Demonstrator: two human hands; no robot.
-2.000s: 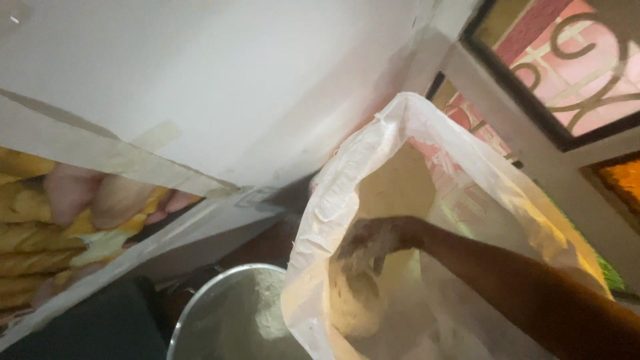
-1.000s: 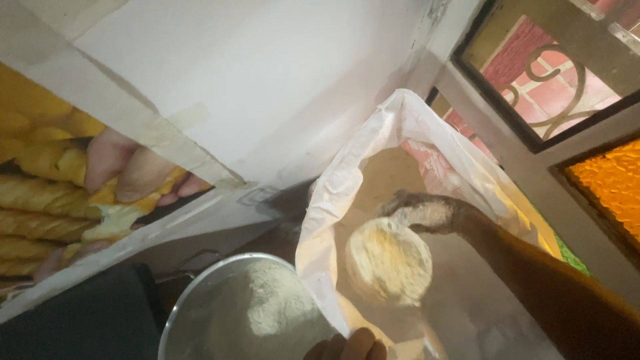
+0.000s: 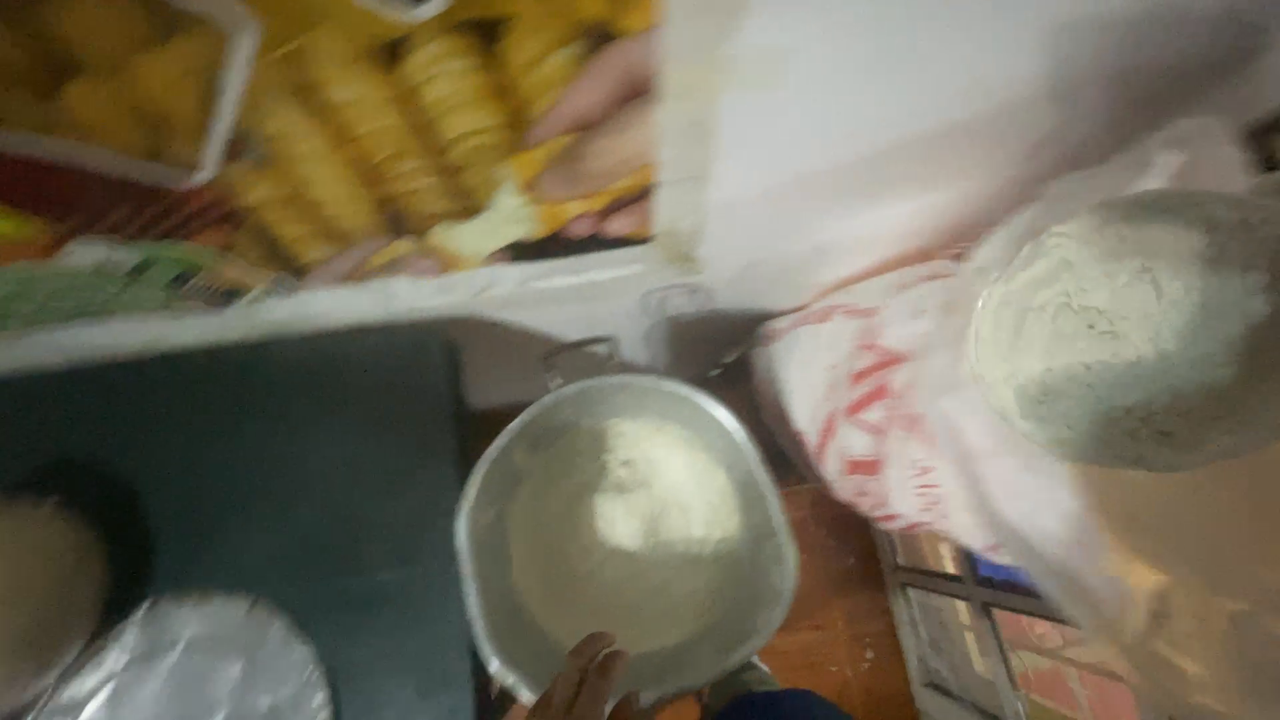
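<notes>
A round metal pot [image 3: 630, 540] holds a mound of pale flour-like powder [image 3: 665, 490]. At its lower edge, the fingers of my left hand [image 3: 580, 685] curl over the rim; the thumb is hidden. At the right, a round container heaped with powder [image 3: 1110, 320] is beside the top of a white sack with red print [image 3: 890, 420]. The container's right side runs out of view. My right hand is not visible. The picture is blurred.
A dark green surface [image 3: 330, 480] lies left of the pot, with a foil-covered round thing [image 3: 200, 665] on it. Behind stands a wall with a food poster [image 3: 400, 130]. Reddish wood [image 3: 840, 600] and a barred window [image 3: 1000, 620] are at lower right.
My left hand has gone from the sack's edge to the pot's rim. The filled container, in my right hand inside the sack before, is now up beside its opening. The view has swung left.
</notes>
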